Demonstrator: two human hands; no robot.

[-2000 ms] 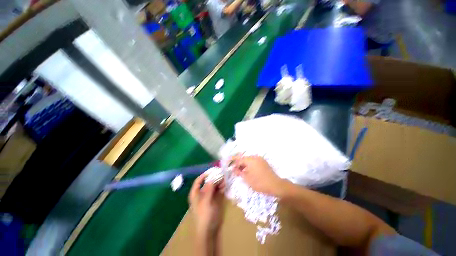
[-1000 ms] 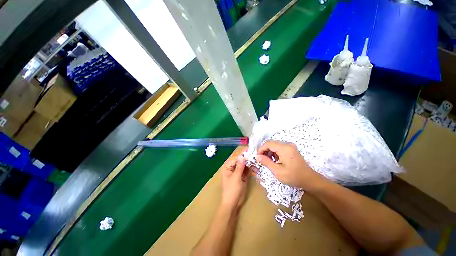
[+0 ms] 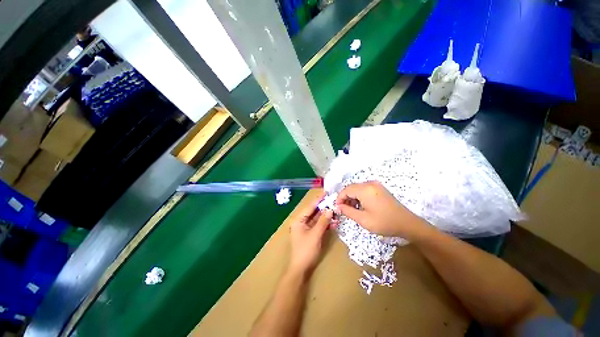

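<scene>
My left hand (image 3: 309,227) holds a white assembly (image 3: 327,203) at the bag mouth, partly hidden by the fingers. My right hand (image 3: 372,209) is at the assembly's right side, thumb and index finger pinched together; whether a small part is between them cannot be seen. Small white parts (image 3: 368,247) lie heaped below my hands and spill onto the cardboard sheet (image 3: 355,312). The clear plastic bag (image 3: 441,178), full of small white parts, lies beyond my right hand. Another white assembly (image 3: 283,196) rests on the green belt (image 3: 217,230) against the stop bar (image 3: 250,186).
One white assembly (image 3: 154,275) is on the belt at lower left, two more (image 3: 354,62) farther up. A pale post (image 3: 283,85) stands beyond my hands. Two wrapped bottles (image 3: 466,99) stand before a blue sheet (image 3: 493,49). A carton (image 3: 566,197) is at right.
Since the first frame, the view has shifted and steadied. My hands stay together at the bag mouth. In the last second, the far assemblies and the lower-left one shift slightly in view.
</scene>
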